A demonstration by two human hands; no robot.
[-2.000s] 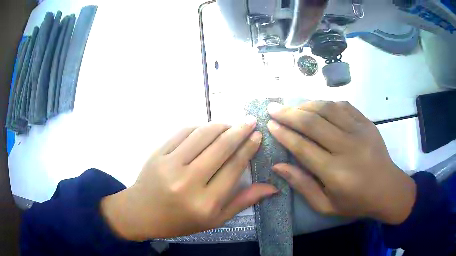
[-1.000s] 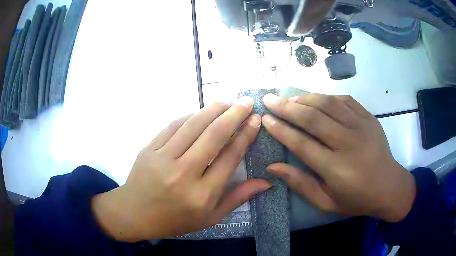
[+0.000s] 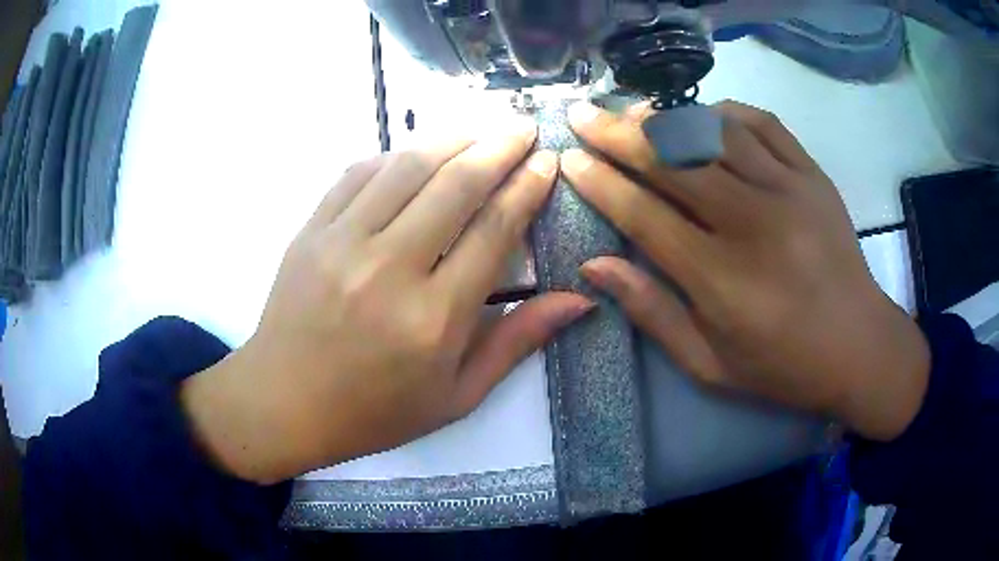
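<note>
A speckled dark-grey folded strip (image 3: 597, 405) lies lengthwise on a smooth grey panel (image 3: 701, 438); the panel shows to its right. The strip's far end reaches the presser foot area (image 3: 526, 102) under the machine head (image 3: 515, 38). My left hand (image 3: 378, 290) lies flat, fingertips on the strip's left edge and thumb across it. My right hand (image 3: 745, 263) lies flat on the panel, fingertips and thumb at the strip's right side. The needle cannot be made out.
A stack of narrow grey strips (image 3: 66, 153) lies at left. Curved grey panels (image 3: 838, 44) lie at the back right. A black phone (image 3: 953, 236) is at right. The tension dial (image 3: 657, 60) hangs low above my right fingers. A measuring tape (image 3: 427, 502) runs along the front edge.
Both hands have moved forward with the strip and panel, from the open machine bed to the presser foot. The strip's near end now shows at the table's front edge.
</note>
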